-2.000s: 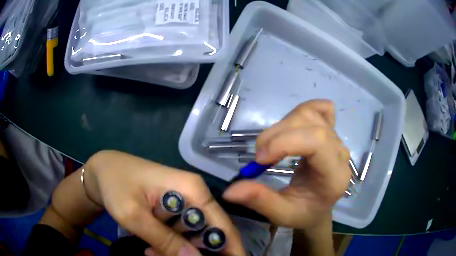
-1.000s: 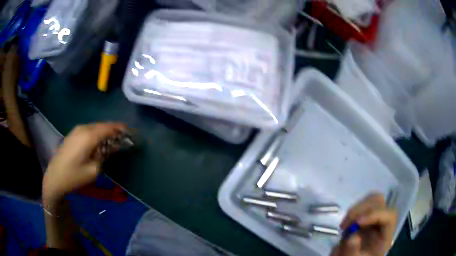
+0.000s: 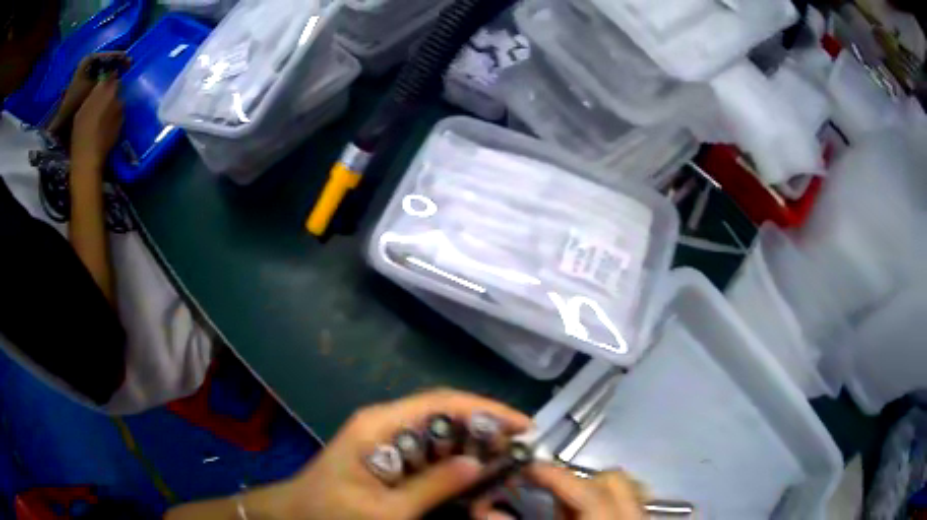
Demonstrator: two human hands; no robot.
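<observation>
My left hand [image 3: 351, 472] is at the bottom centre, shut on several shiny metal cylinders [image 3: 440, 435] held side by side, round ends facing me. My right hand [image 3: 600, 496] is at the bottom edge, cut off, its fingertips against the rightmost cylinder in the bunch. What else it holds is hidden; no blue tool shows. The whitish tray [image 3: 757, 371] is right of and behind the hands. A few loose metal cylinders [image 3: 584, 421] lie along its left side, partly covered by my right hand.
Lidded clear boxes [image 3: 518, 244] are stacked behind the hands. A yellow-handled tool [image 3: 333, 198] on a ribbed black hose [image 3: 432, 51] lies left of them. More boxes [image 3: 254, 76], a red bin [image 3: 757, 193] and frosted tubs [image 3: 864, 295] stand around. Another person's hands [image 3: 97, 117] are at far left.
The view has swung left and up. My left hand, apart from the right before, is now beside it near the tray's left edge. The blue tool in my right hand no longer shows.
</observation>
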